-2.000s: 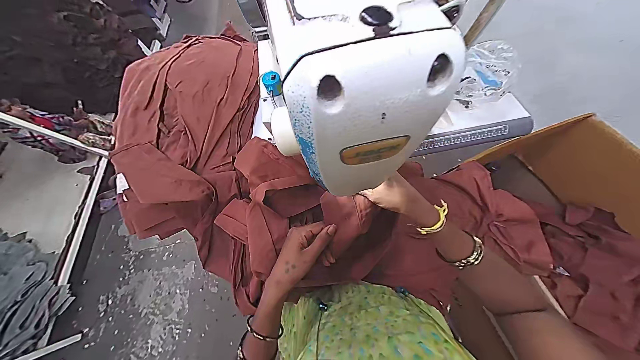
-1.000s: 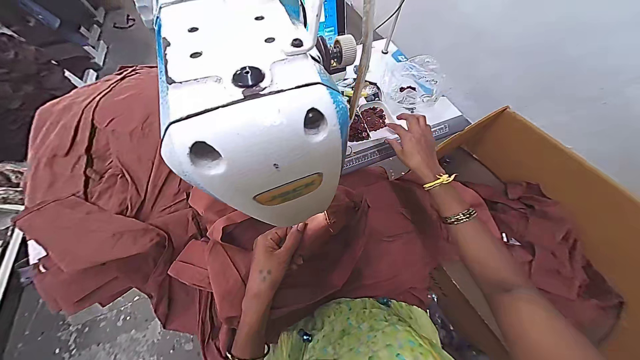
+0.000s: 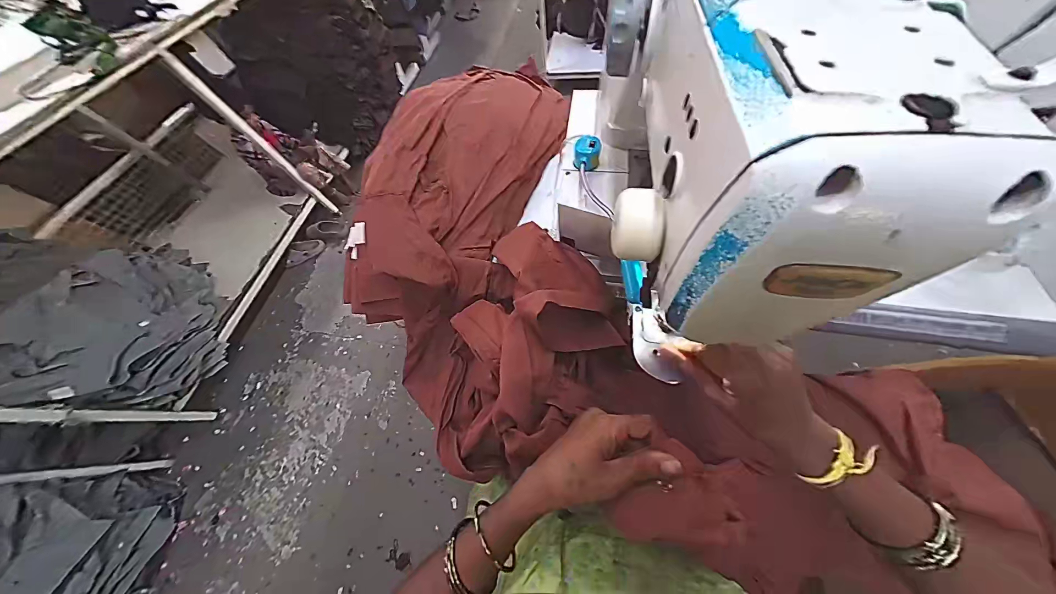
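Note:
A white industrial sewing machine head [image 3: 792, 206] fills the upper right, with a pale finger guard [image 3: 656, 351] low at its left side. My right hand [image 3: 747, 388] is raised under the head, its fingertips beside that guard; whether they pinch anything cannot be made out. Over the reddish-brown cloth [image 3: 561, 330] rests my left hand [image 3: 610, 462], thumb and forefinger near each other, the fabric just beneath them. The cloth runs from a heap left of the machine, across my lap and toward the right edge.
Stacks of dark grey cloth [image 3: 107, 322] lie on a metal-framed rack [image 3: 256, 289] at the left. A cardboard box edge [image 3: 990, 371] shows at the right. Scraps dot the grey floor [image 3: 313, 412]. A small blue-capped part [image 3: 586, 153] stands on the machine bed.
My right hand has come back from the small tray of dark red bits beyond the machine to the area under its head. The view has swung left.

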